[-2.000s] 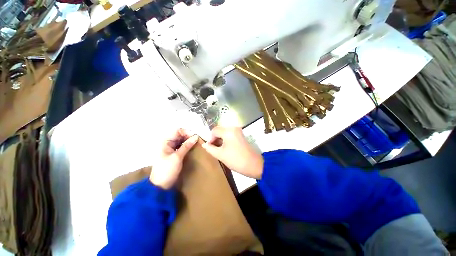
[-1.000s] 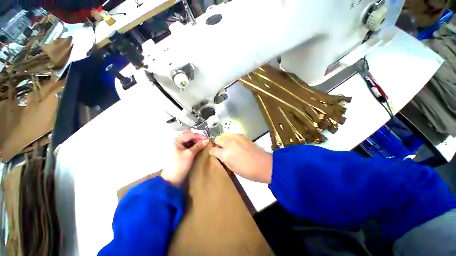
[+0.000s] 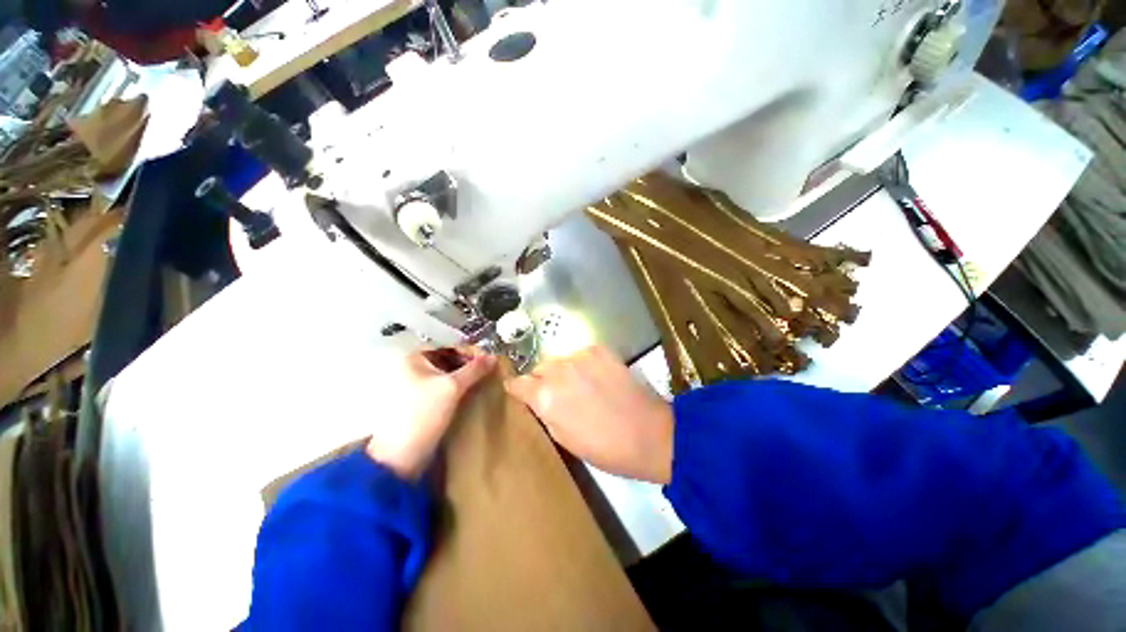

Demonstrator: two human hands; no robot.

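A tan-brown fabric panel runs from the needle area down towards me, its top edge at the presser foot. My left hand pinches the top of the panel just left of the foot, with thumb and finger together. My right hand lies on the panel's right edge close by the foot, fingers bent down onto the cloth. The fingertips partly hide the panel's top edge and the needle point. A dark strip shows along the panel's right edge; I cannot tell if it is a zipper.
The white sewing machine spans the top. A zipper bundle fans out right of the needle. A red-and-black tool lies at the right table edge. A panel stack is at left, a grey-beige cloth pile at right, a blue bin below.
Both hands stay on the panel at the needle area. My right hand has moved from pinching the edge to lying flatter on the cloth. The camera view has shifted, with the machine head appearing larger.
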